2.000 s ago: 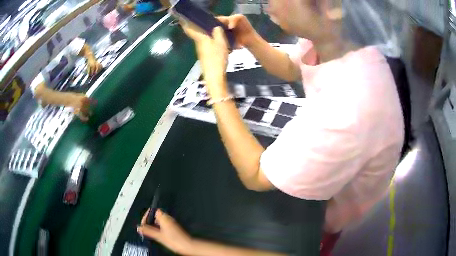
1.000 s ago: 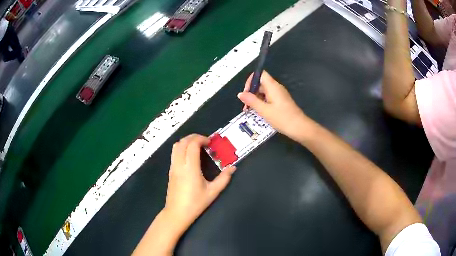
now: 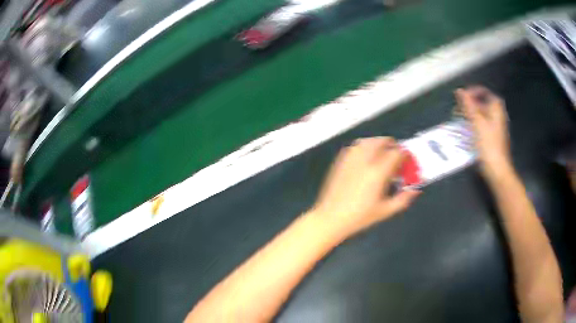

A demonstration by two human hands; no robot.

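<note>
A flat white unit [image 3: 442, 152] with a red patch [image 3: 410, 169] at its left end and a small dark bar mid-unit lies over the dark bench top [image 3: 391, 252]. The picture is blurred. My left hand [image 3: 363, 183] grips the red end between thumb and fingers. My right hand [image 3: 487, 126] is at the unit's right end, fingers bent. A dark spot shows at its fingertips; whether that is the slim black tool cannot be told.
The green belt [image 3: 208, 135] runs beyond the white rail [image 3: 252, 154], carrying units at the top and lower left. A yellow-orange scrap [image 3: 157, 205] is on the rail. A yellow and blue fan [image 3: 44, 284] stands lower left. A white-framed tray [image 3: 559, 47] is upper right.
The view has swung left, so the hands and unit appear further right. The fan has come into view and the pink-shirted person is nearly out of it. The black tool no longer shows clearly.
</note>
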